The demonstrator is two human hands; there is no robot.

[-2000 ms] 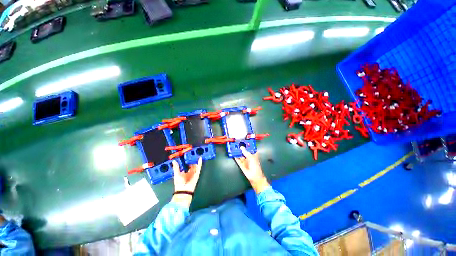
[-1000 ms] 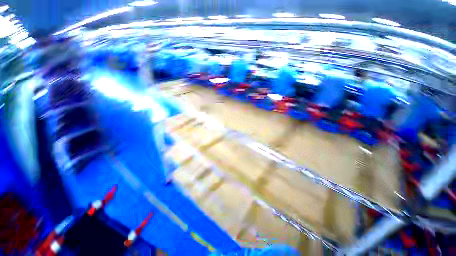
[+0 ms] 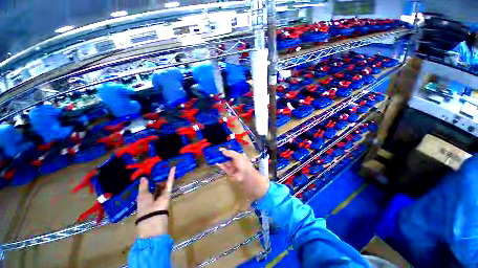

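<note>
Three blue-framed handheld devices with red spring clamps on their sides are in a row at the front edge of a wire rack shelf: a left device (image 3: 114, 180), a middle device (image 3: 170, 152) and a right device (image 3: 216, 137). My left hand (image 3: 154, 199) holds the near ends of the left and middle devices, with thumb and fingers at their gap. My right hand (image 3: 242, 170) holds the near end of the right device, beside the rack post. Whether the devices rest fully on the shelf cannot be told.
More clamped devices (image 3: 42, 152) stand behind on the same shelf. A chrome post (image 3: 265, 89) rises right of my right hand. Another rack (image 3: 340, 78) holds several levels of clamped devices. A cardboard box (image 3: 443, 152) is at right. People in blue smocks (image 3: 116, 99) are beyond.
The view has turned from the green bench to the rack. The three clamped devices have moved with my hands from the bench to the shelf's front edge.
</note>
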